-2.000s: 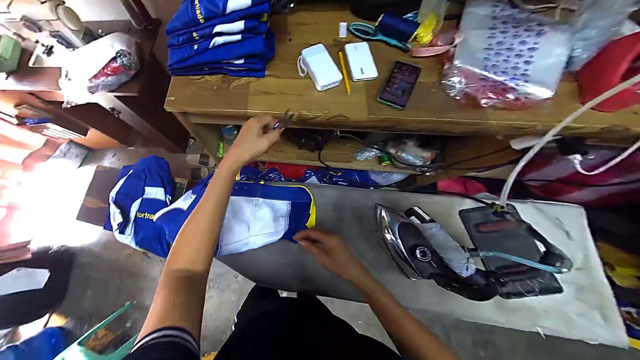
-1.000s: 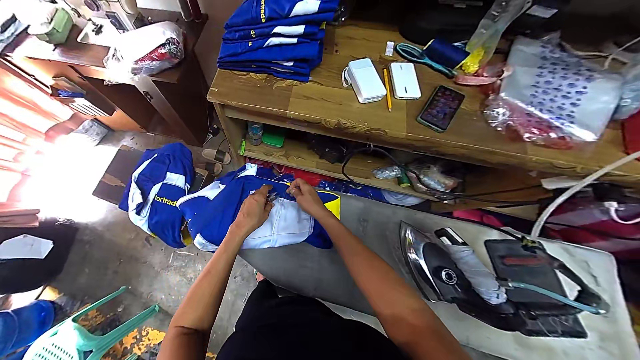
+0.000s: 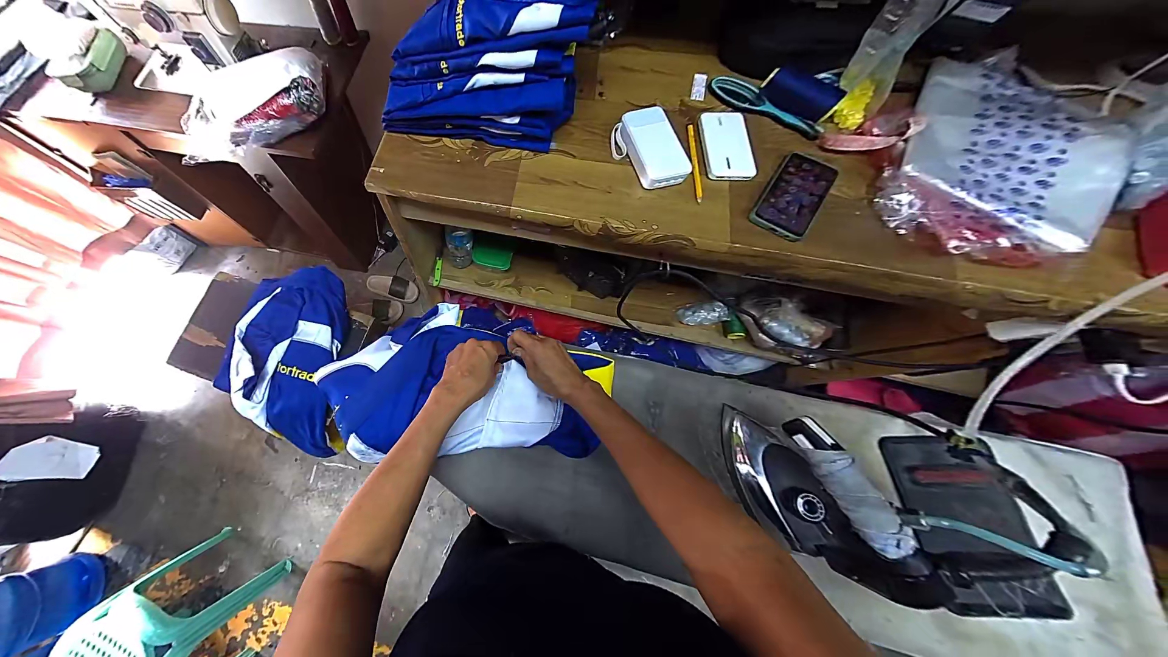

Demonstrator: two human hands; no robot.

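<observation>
A blue, white and yellow garment (image 3: 511, 411) lies bunched on the narrow end of the grey ironing board (image 3: 639, 484). My left hand (image 3: 472, 370) and my right hand (image 3: 547, 363) are nearly touching over its upper part, fingertips closed on a small dark part of it; whether that is cloth or a separate small thing cannot be told. To the right of my right forearm, a steam iron (image 3: 798, 502) with a cloth-wrapped handle rests near a dark iron rest pad (image 3: 967, 511).
A wooden table (image 3: 620, 219) behind the board bears folded blue garments (image 3: 493, 73), scissors (image 3: 766, 105), a thread spool (image 3: 803, 94), a pencil (image 3: 695, 164) and a phone (image 3: 794, 196). Another blue garment (image 3: 292, 365) lies left. A green plastic chair (image 3: 155, 611) stands lower left.
Two seconds ago my left hand was raised near the table edge and my right hand was at the garment's right side. Both have since come together on the garment, which is now more bunched.
</observation>
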